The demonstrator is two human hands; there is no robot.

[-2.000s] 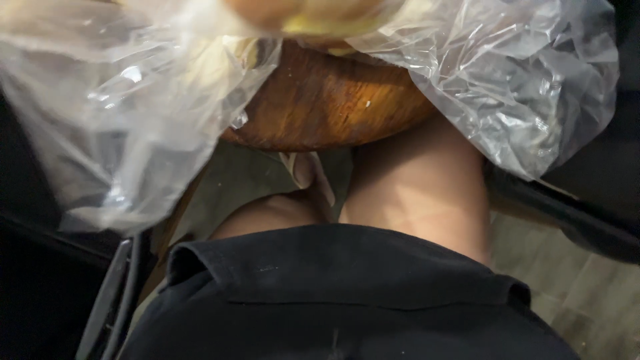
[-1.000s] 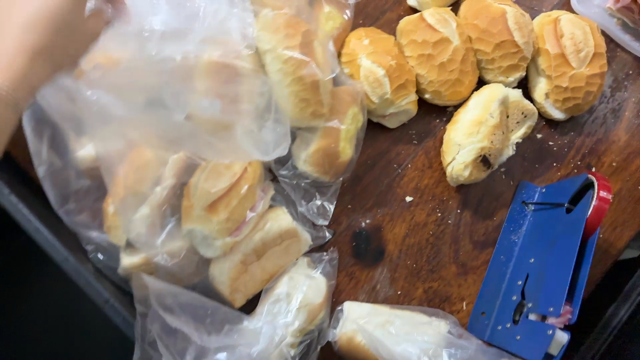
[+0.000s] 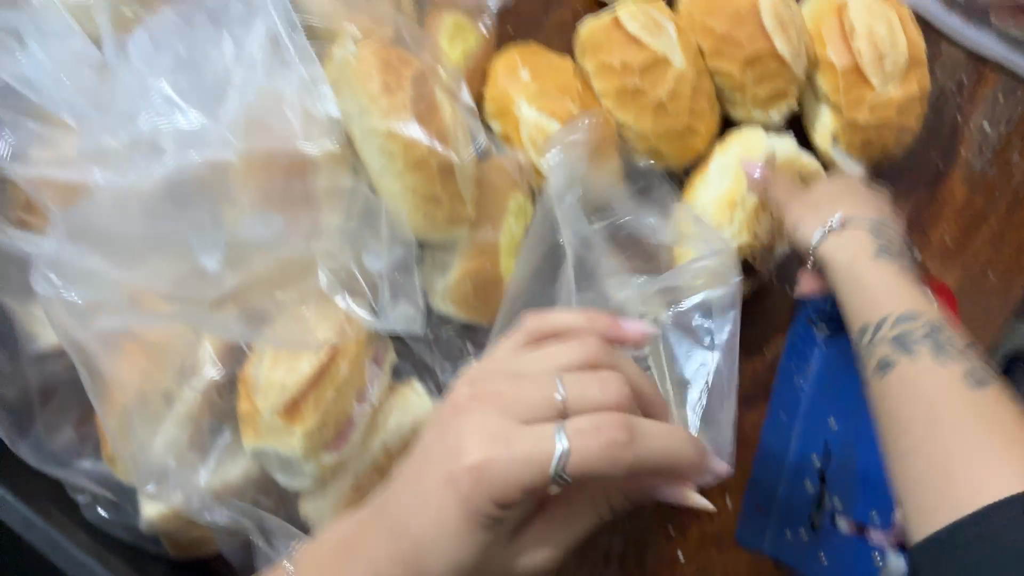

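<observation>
My left hand [image 3: 560, 432], with two silver rings, holds an open-topped clear plastic bag [image 3: 640, 264] near the lower middle. At the right, my right hand [image 3: 824, 200] grips a pale, crusty bread roll [image 3: 736, 188], its thumb and fingers around the roll's right side; motion blurs them. The roll lies partly behind the bag's edge. Several golden bread rolls [image 3: 648, 80] stand in a row just above. Left of my hands, large clear plastic bags [image 3: 200, 200] contain filled rolls [image 3: 304, 392].
A blue metal tape dispenser [image 3: 816, 448] with a red part stands under my right forearm on the dark wooden board [image 3: 976, 176]. Part of another clear plastic item [image 3: 972, 36] shows at the top right corner. Crumbs lie on the wood.
My right hand has come into view and taken hold of the pale roll. My left hand, with a clear bag in it, is now at the lower middle.
</observation>
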